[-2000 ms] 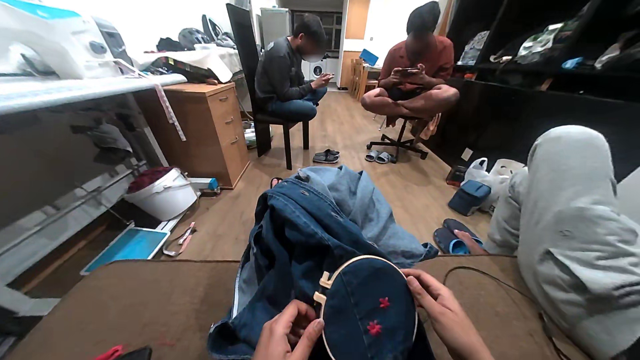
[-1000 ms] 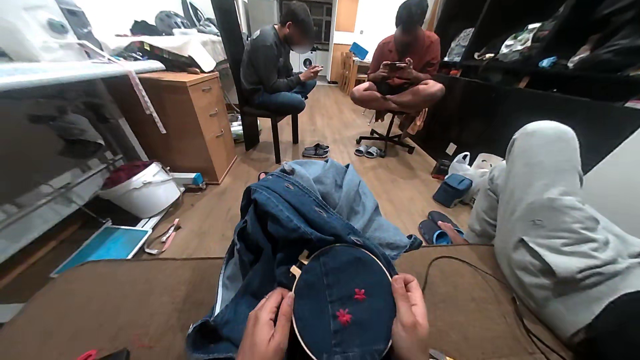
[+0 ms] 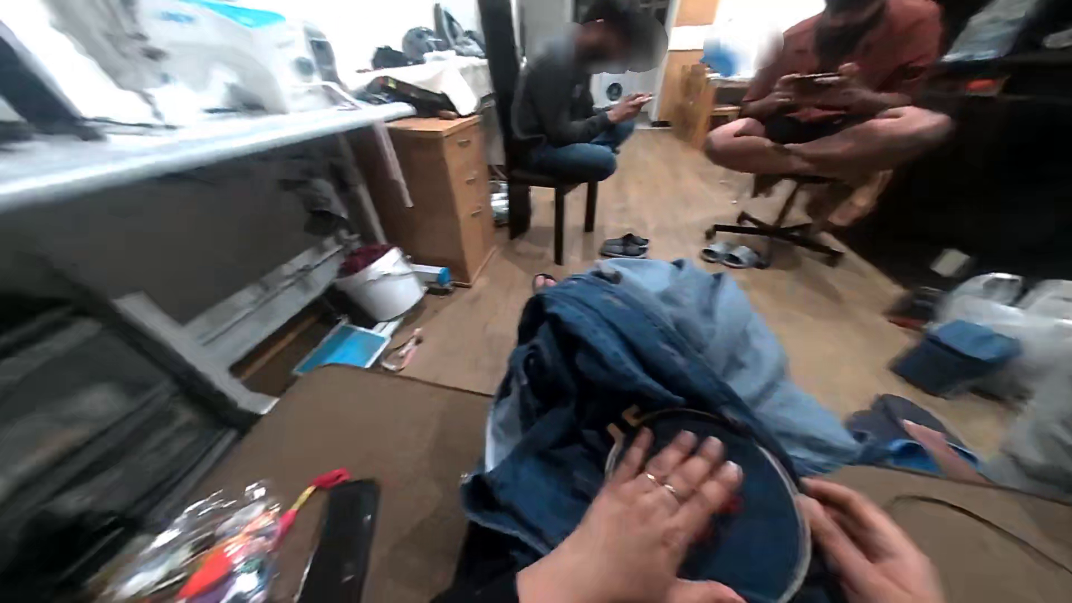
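Dark blue denim is stretched in a round embroidery hoop (image 3: pixel 800 502) over my lap. My left hand (image 3: pixel 662 519) lies flat on the hooped cloth, its fingers spread, with rings on it; it covers most of the red stitching (image 3: pixel 730 504). At the hoop's right edge, my right hand (image 3: pixel 863 536) grips the rim. The rest of the denim garment (image 3: pixel 603 352), dark with a lighter blue part, spreads beyond the hoop. To the left lie a plastic bag of colourful threads (image 3: pixel 218 553), a red skein (image 3: pixel 328 479) and a black flat object (image 3: pixel 342 536).
A sewing machine (image 3: pixel 243 59) stands on the white table (image 3: pixel 251 151) at left, near a wooden drawer cabinet (image 3: pixel 452 184) and a white bucket (image 3: pixel 385 285). Two people sit ahead, holding devices. Slippers, a blue bag (image 3: pixel 955 356) and a cable (image 3: pixel 980 515) are on the right.
My left hand has moved from the hoop's left rim onto the cloth, covering the red stitches seen before. My right hand stays at the right rim. The view has shifted left.
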